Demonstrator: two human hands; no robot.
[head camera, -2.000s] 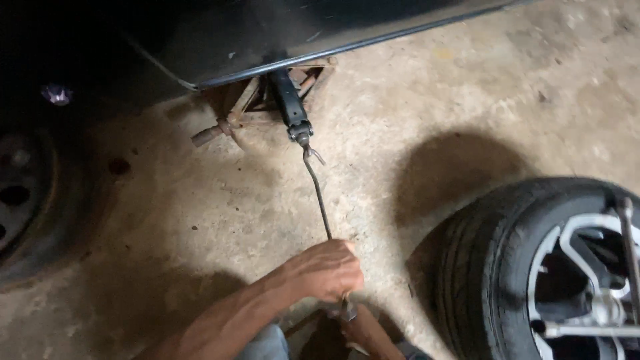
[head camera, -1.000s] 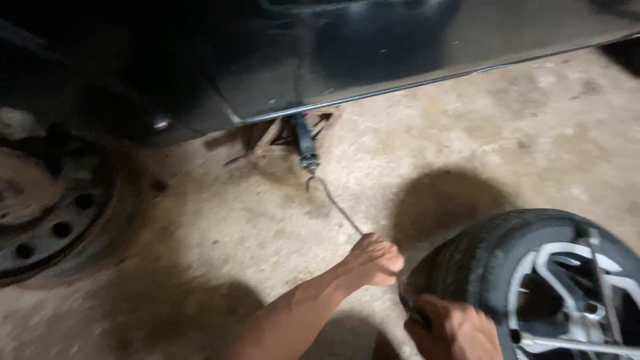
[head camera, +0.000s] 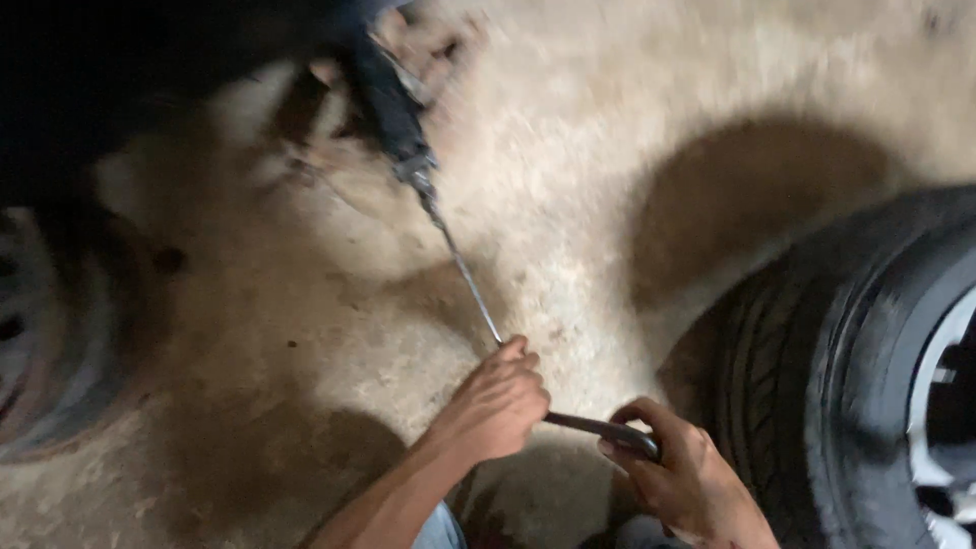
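A thin metal crank rod (head camera: 471, 284) runs from the end of a dark scissor jack (head camera: 393, 107) down to my left hand (head camera: 499, 396), whose fingers are closed around it. Past that hand a dark metal handle (head camera: 598, 428) extends to the right. My right hand (head camera: 679, 465) grips its end between thumb and fingers. The jack's far end is lost in the dark beneath the car, and its outline is blurred.
At the right, a tyre (head camera: 785, 366) on a light alloy wheel lies on the stained concrete floor (head camera: 579, 191). Another wheel (head camera: 46, 328) is at the left edge. A rusty metal stand (head camera: 320, 114), blurred, is beside the jack. The dark car fills the upper left.
The view has come closer to the jack. Both hands stay on the crank; its handle end, low and near my knees two seconds ago, now points to the right.
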